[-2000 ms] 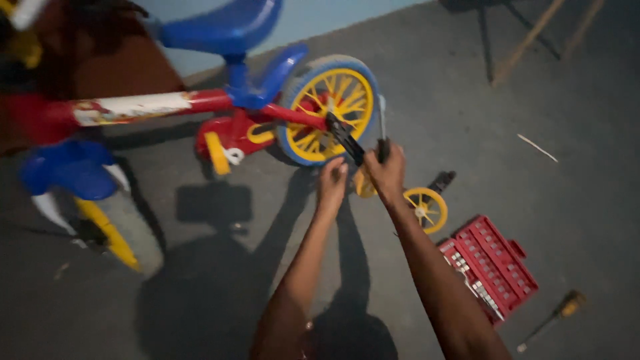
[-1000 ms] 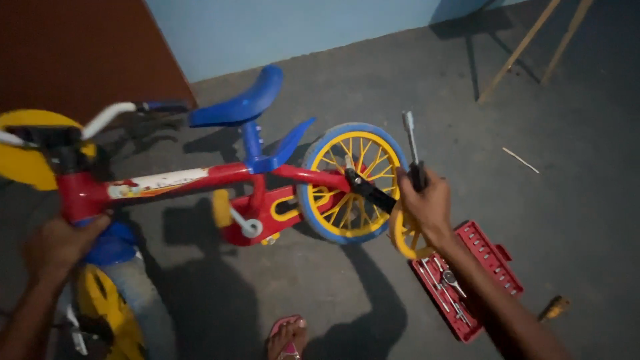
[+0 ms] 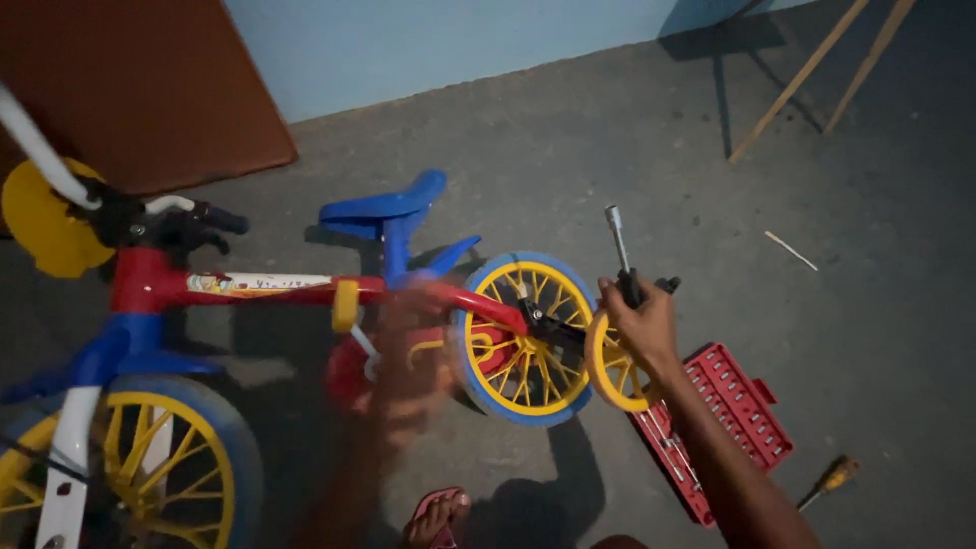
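A child's bicycle with a red frame (image 3: 259,288) stands upright, its blue saddle (image 3: 381,206) in the middle and its front wheel at lower left. My right hand (image 3: 644,324) grips the black handle of a socket driver (image 3: 619,236), its metal socket pointing up. Just below that hand, a small yellow training wheel (image 3: 598,366) sits at the end of a black bracket (image 3: 560,332) by the rear wheel (image 3: 473,381). My left hand (image 3: 415,351), badly blurred, is in front of the crank area; it seems to hold nothing, fingers apart.
A red socket-set case (image 3: 781,442) lies opened on the floor at right, with a yellow-handled screwdriver (image 3: 831,476) beyond it. Wooden legs (image 3: 801,80) stand at upper right, near a thin white stick (image 3: 791,251). A brown panel (image 3: 152,91) leans by the blue wall. A sandalled foot (image 3: 438,518) is below.
My left hand has left the front of the frame, where it was one second ago, and moved right toward the rear wheel. My right hand still holds the driver.
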